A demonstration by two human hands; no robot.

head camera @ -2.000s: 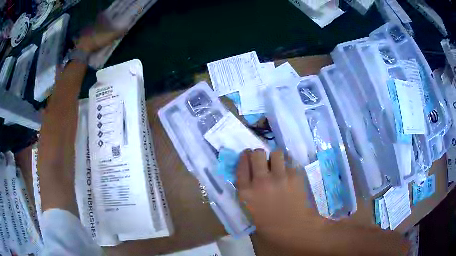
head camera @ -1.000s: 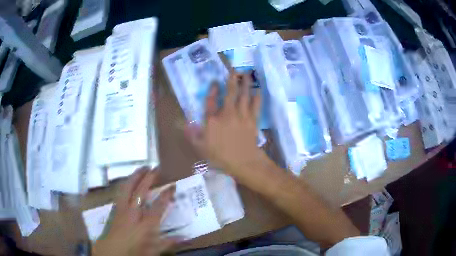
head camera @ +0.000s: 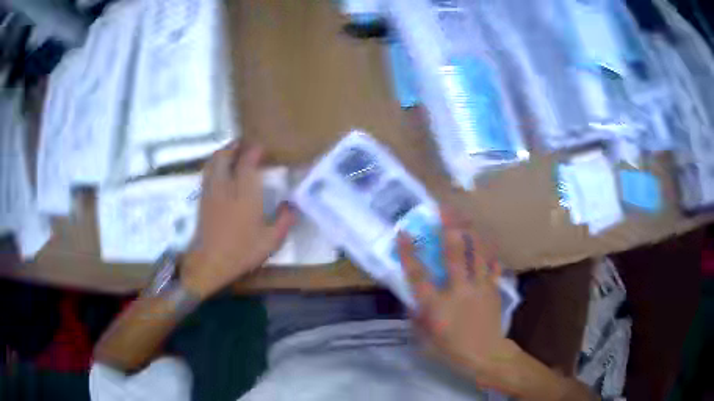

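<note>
A plastic tray [head camera: 333, 207] lies slanted near the table's front edge, with its dark wells at the upper end. My right hand [head camera: 454, 290] holds the lower part of this tray, its fingers over a blue sachet [head camera: 423, 243] on it. My left hand [head camera: 235, 219] rests on a white carton [head camera: 149, 215] lying crosswise, left of the tray. The tray's upper left corner overlaps the carton's right end. The picture is blurred, so whether my left fingers grip the carton is unclear.
White cartons [head camera: 176, 86] stand in a row at the upper left. More trays [head camera: 540, 78] with blue sachets lie at the upper right. White slips [head camera: 593, 192] and a blue sachet [head camera: 640, 189] lie near the right table edge. A box with printed packets [head camera: 607, 337] is below.
The view has tilted down. My right hand has brought the tray from the table's middle to the front edge, beside my left hand, which stays at the crosswise carton.
</note>
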